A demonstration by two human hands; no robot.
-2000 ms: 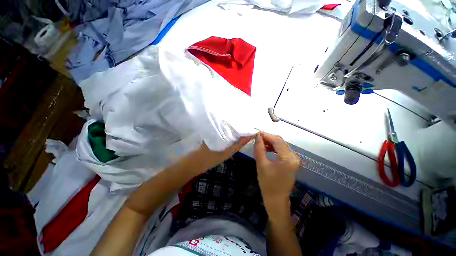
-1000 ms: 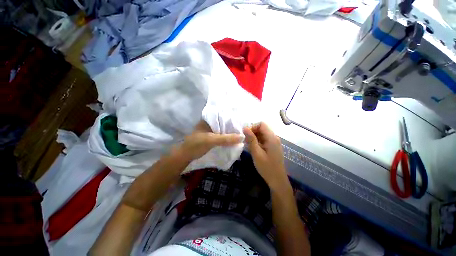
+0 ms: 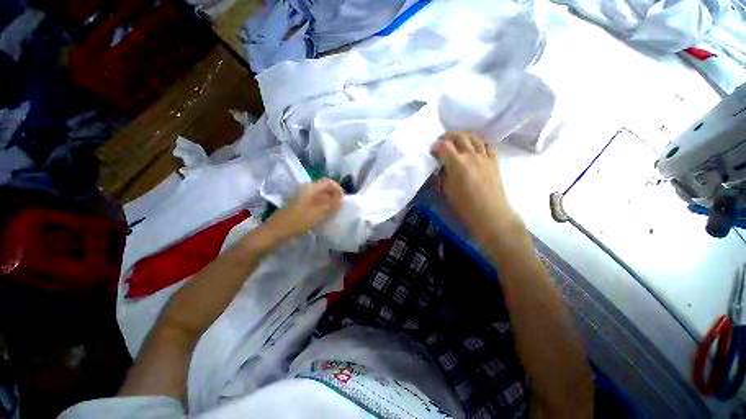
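White fabric point(image 3: 368, 123) lies heaped over the table edge and hangs towards the lap. My left hand point(image 3: 304, 209) is at its lower left part, fingers bent on a fold, beside a small dark green section point(image 3: 315, 173). My right hand point(image 3: 468, 159) grips the white cloth farther right, at the table edge. A red section point(image 3: 184, 255) shows among white cloth at the left. The fingertips of both hands are partly hidden in the folds.
The sewing machine head point(image 3: 707, 159) is at the right edge, partly cut off. Red and blue handled scissors point(image 3: 720, 356) lie below it. A ruler strip point(image 3: 605, 319) runs along the near table edge. Light blue cloth point(image 3: 282, 33) and a red crate point(image 3: 49, 245) are at the left.
The view has swung left. My hands have moved apart from their shared pinch at the cloth edge. The red piece on the table is no longer visible, and the white cloth has shifted.
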